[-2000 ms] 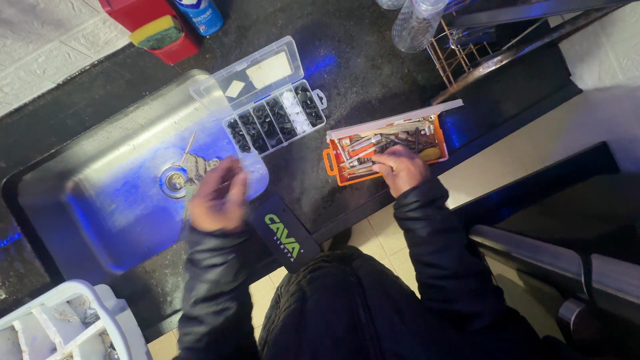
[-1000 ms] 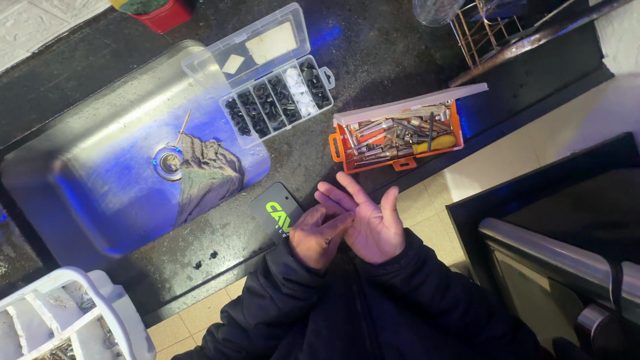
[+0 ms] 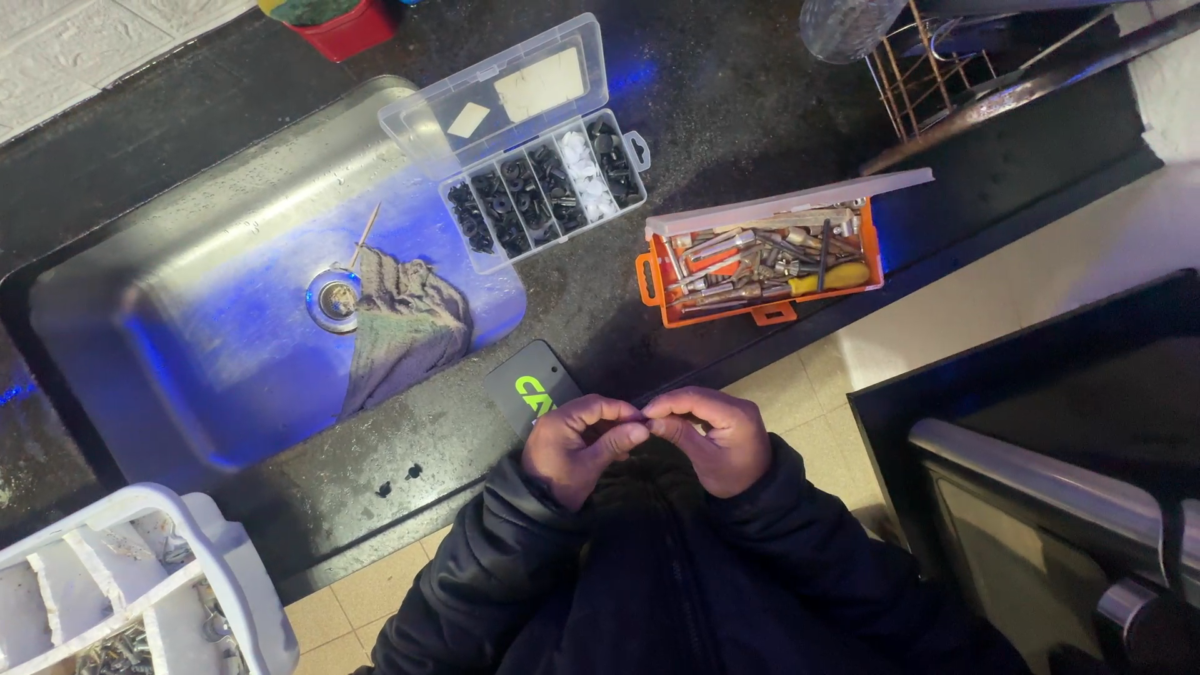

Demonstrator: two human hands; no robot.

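Observation:
My left hand (image 3: 583,448) and my right hand (image 3: 714,439) meet fingertip to fingertip in front of my body, over the counter's front edge. Both pinch at one spot; whatever lies between the fingertips is too small or hidden to name. Partly behind my left hand lies a dark flat card (image 3: 532,384) with green lettering. Beyond it stands a clear plastic compartment box (image 3: 548,192), lid raised, holding black and white small fasteners. To the right, an orange toolbox (image 3: 771,272) with its lid up holds sockets, bits and a yellow-handled screwdriver (image 3: 830,278).
A steel sink (image 3: 234,375) at left holds a crumpled grey cloth (image 3: 408,323) beside the drain. Two small black pieces (image 3: 413,472) lie on the counter. A white divided tray (image 3: 178,525) with metal hardware is bottom left. A wire rack (image 3: 923,80) stands top right.
My right hand was at the orange toolbox two seconds ago, then lay palm up beside my left hand. Now the fingertips of both hands are together.

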